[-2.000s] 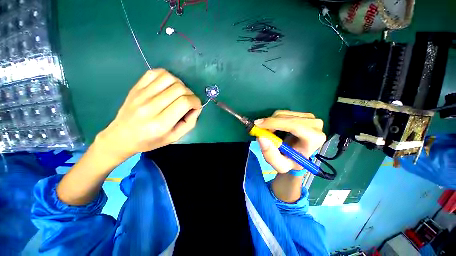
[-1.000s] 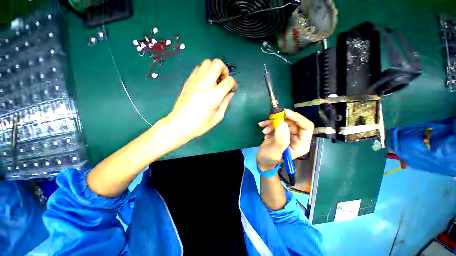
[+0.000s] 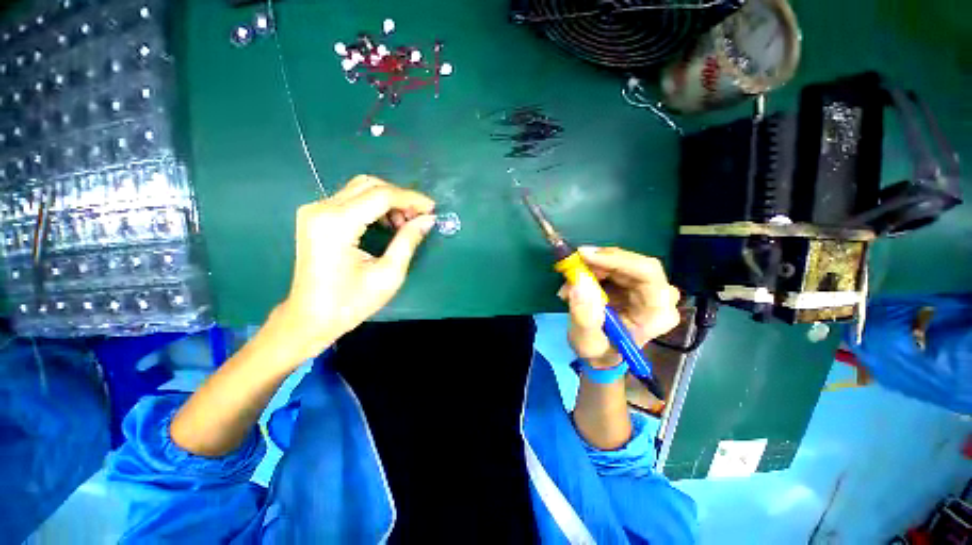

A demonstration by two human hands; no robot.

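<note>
My left hand [image 3: 357, 256] is left of the small round circuit board [image 3: 449, 224], thumb and finger pinched at its left edge. Whether they grip the board or a lead cannot be told. The thin solder wire [image 3: 295, 117] runs down into this hand. My right hand [image 3: 624, 298] holds the yellow and blue soldering iron [image 3: 576, 268] like a pen, its tip up and left, right of the board and apart from it. A pile of black lead wires [image 3: 530, 131] lies beyond the tip. Red-wired components [image 3: 392, 66] lie tangled beyond my left hand.
A clear blister tray [image 3: 96, 181] is at the left. Two small boards [image 3: 252, 30] lie at the far left. A round fan grille [image 3: 624, 27] and a tin [image 3: 735, 59] stand at the back right. The black iron stand [image 3: 725, 176] is at the right. Another person's blue sleeve [image 3: 917, 346] shows at the right edge.
My left hand moved from the black wire pile back left and nearer, to the board's edge. The iron left the board after the first frame; its tip now leans left. The camera view has shifted.
</note>
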